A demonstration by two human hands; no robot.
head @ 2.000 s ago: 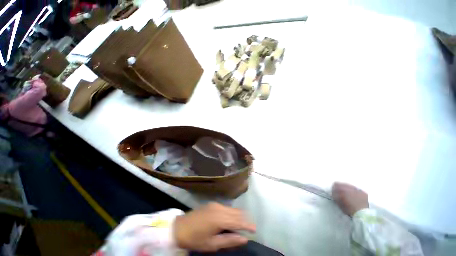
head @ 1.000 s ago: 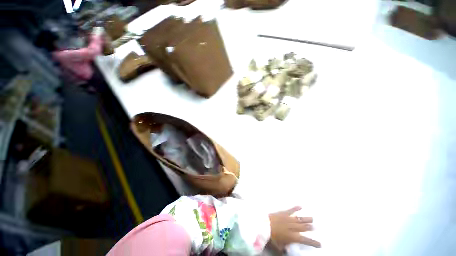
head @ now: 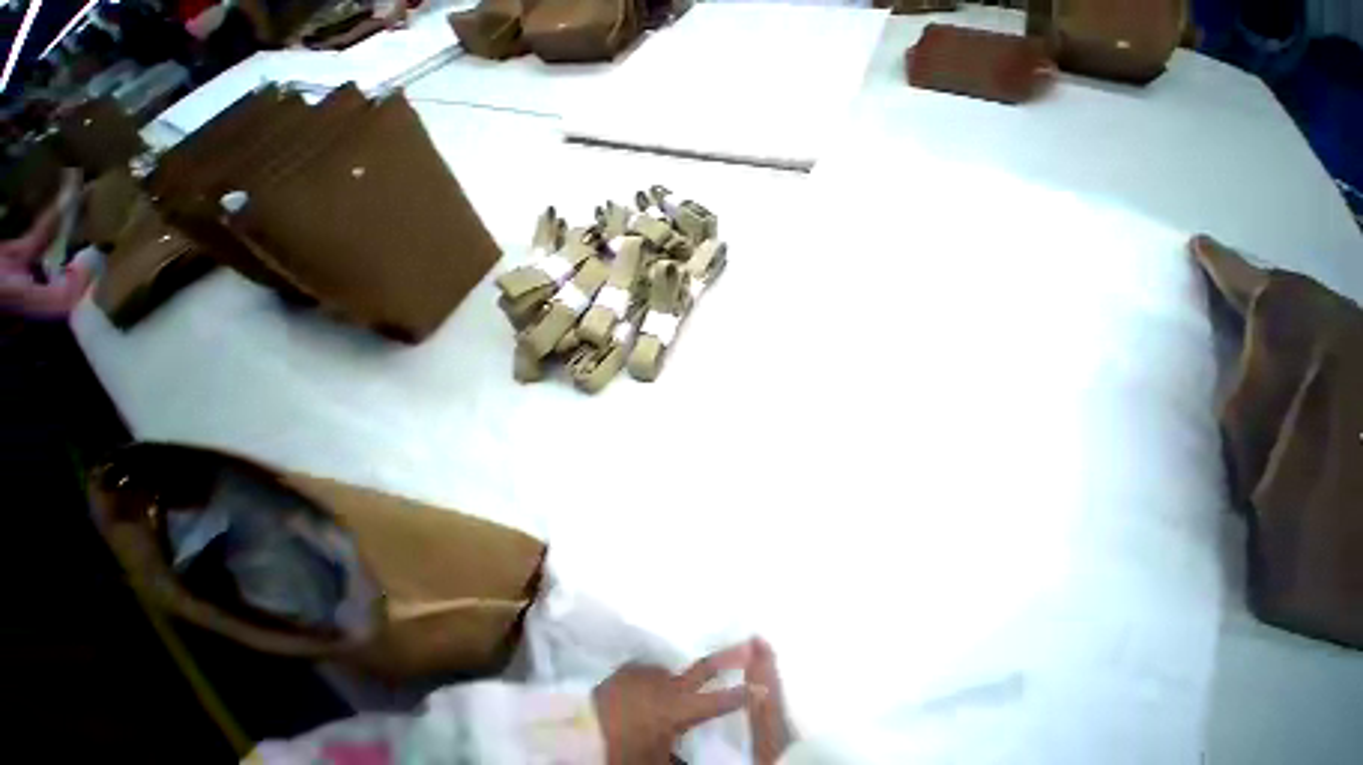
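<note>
A brown handbag lies tilted on its side at the table's near left edge, its mouth facing left. Greyish film and white stuffing show inside the mouth. My left hand, in a flowered oversleeve, is at the bottom centre, just right of the bag's base. My right hand is beside it, cut off by the bottom edge, and the fingertips of both hands meet. Thin crumpled white sheet material lies between the bag and my left hand. Whether my fingers pinch it cannot be told.
Rolled khaki strap bundles lie mid-table. Upright brown bags stand at the left. A flat white slab lies behind. A slumped brown bag is at the right edge. More brown bags and a reddish-brown block are at the back. A person's hand shows far left.
The view has swung right. The handbag has gone from upright to tipped over, mouth to the left. My left hand, spread on the table a second ago, now meets my right hand.
</note>
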